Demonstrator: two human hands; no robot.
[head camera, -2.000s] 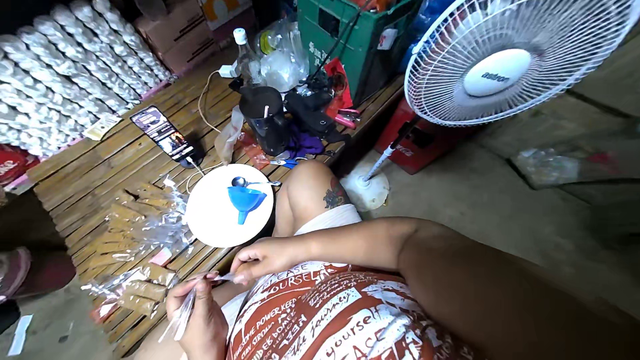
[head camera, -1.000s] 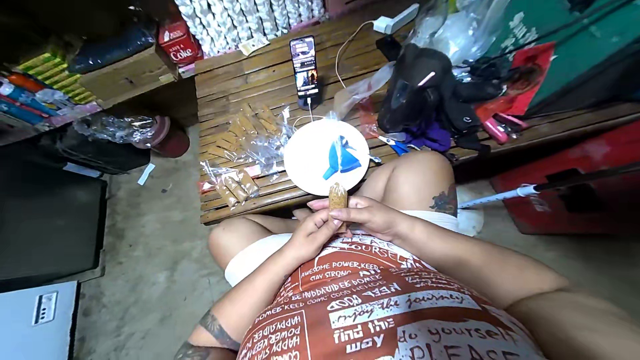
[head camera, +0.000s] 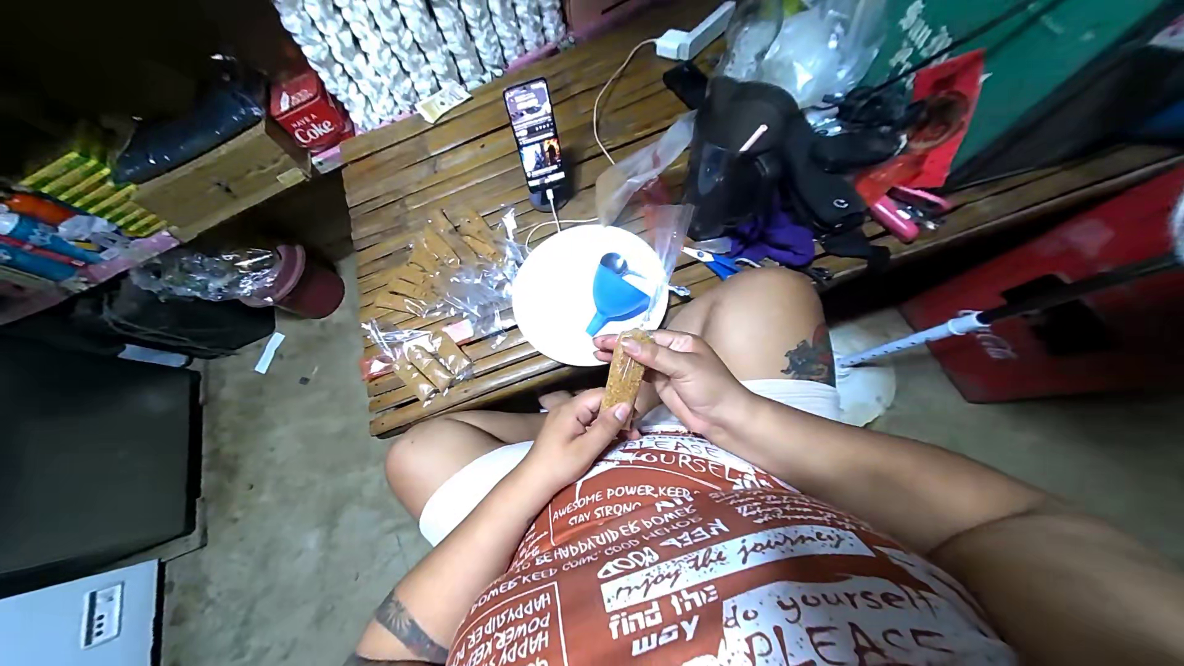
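Both hands hold one small clear plastic packet of brown granules [head camera: 624, 377] over my lap. The left hand, my left hand [head camera: 581, 430], is at its lower end, and my right hand [head camera: 680, 370] pinches its upper end. Just beyond, a white round plate [head camera: 546, 305] bears a blue plastic funnel [head camera: 618, 298], a metal spoon [head camera: 612, 263] and an empty clear plastic sleeve [head camera: 668, 236]. Left of the plate lie several filled brown packets [head camera: 430, 365] and more brown packets among clear plastic [head camera: 444, 250] on the slatted bench.
A lit phone [head camera: 536, 139] stands upright on the slatted bamboo bench [head camera: 398, 176], its cable plugged in. Blue-handled scissors [head camera: 717, 264], a black pitcher [head camera: 740, 139] and a red packet [head camera: 948, 116] lie right of the plate. A fan pole [head camera: 916, 342] stands right of my knee.
Two seconds ago my hands held a thin clear sleeve beside the plate; one second ago they held the brown packet upright. Now it is tilted between both hands. The view has swung left.
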